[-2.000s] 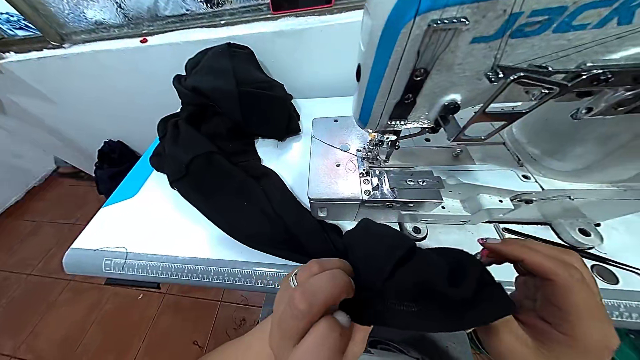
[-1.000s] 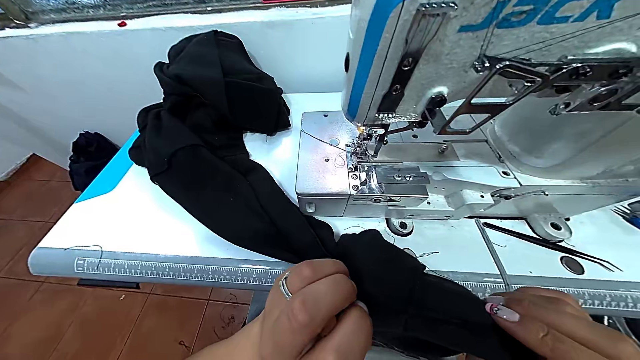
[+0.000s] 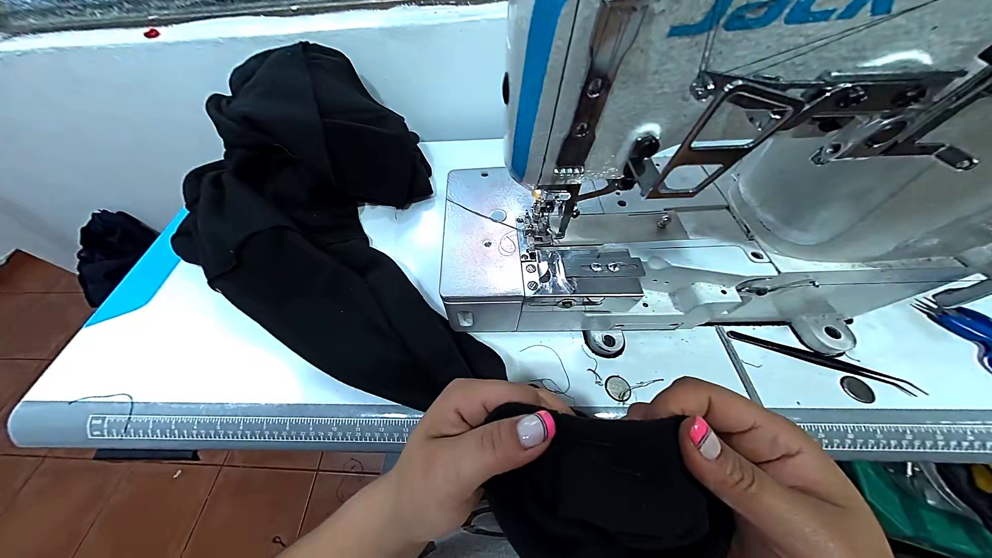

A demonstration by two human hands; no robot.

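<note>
A black fabric garment lies bunched on the left of the white sewing table and runs down toward the front edge. My left hand pinches the upper left of its near end between thumb and fingers. On the upper right of that same end, my right hand has a like pinch, so the cloth spans between both hands and hangs below them. Behind the hands stands a Jack industrial sewing machine, its needle and presser foot area bare of cloth.
Black tweezers lie right of the hands, with blue-handled snips at the right edge. Loose threads are on the tabletop. A printed ruler runs along its front edge. Dark cloth sits beyond the table at left.
My right hand has moved inward, closer to my left hand. The cloth's near end, stretched out to the right before, now hangs between both thumbs.
</note>
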